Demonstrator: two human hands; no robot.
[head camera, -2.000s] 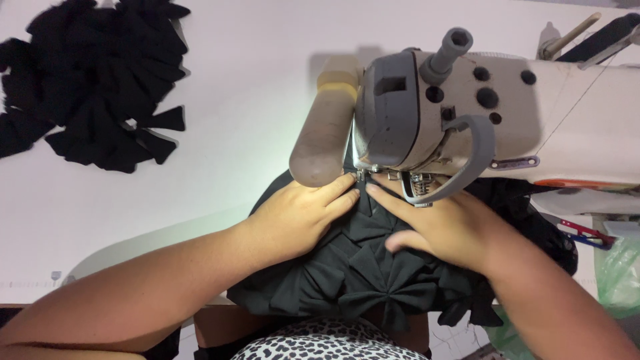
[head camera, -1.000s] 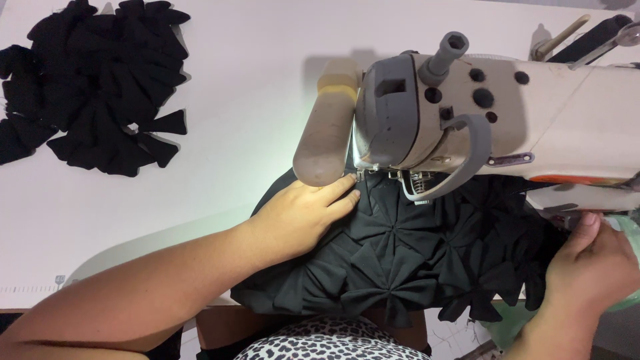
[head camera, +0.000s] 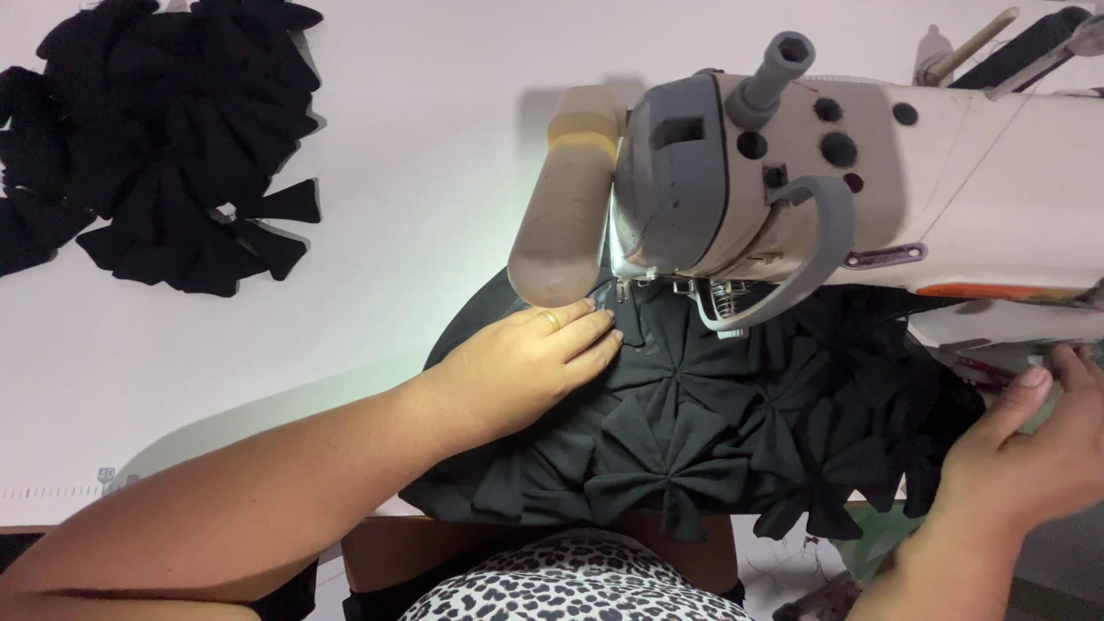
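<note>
Black fabric with folded, flower-like pleats (head camera: 673, 431) lies under the head of a sewing machine (head camera: 862, 172). My left hand (head camera: 526, 362), a ring on one finger, rests flat on this fabric, its fingertips just left of the presser foot (head camera: 622, 290). It presses on the cloth without gripping it. At the right edge is my right hand (head camera: 1026, 431), beside the fabric and below the machine's arm, thumb and fingers apart. Whether it touches or holds something small there cannot be told.
More black pleated pieces (head camera: 172, 147) lie on the white table (head camera: 388, 172) at the upper left. A lamp (head camera: 561, 216) hangs by the needle area. A thread stand's rods (head camera: 975, 43) show at the top right, and green plastic (head camera: 880, 539) hangs below the table's edge.
My right hand has left the fabric by the presser foot and moved to the far right. My left hand stays on the fabric in about the same place.
</note>
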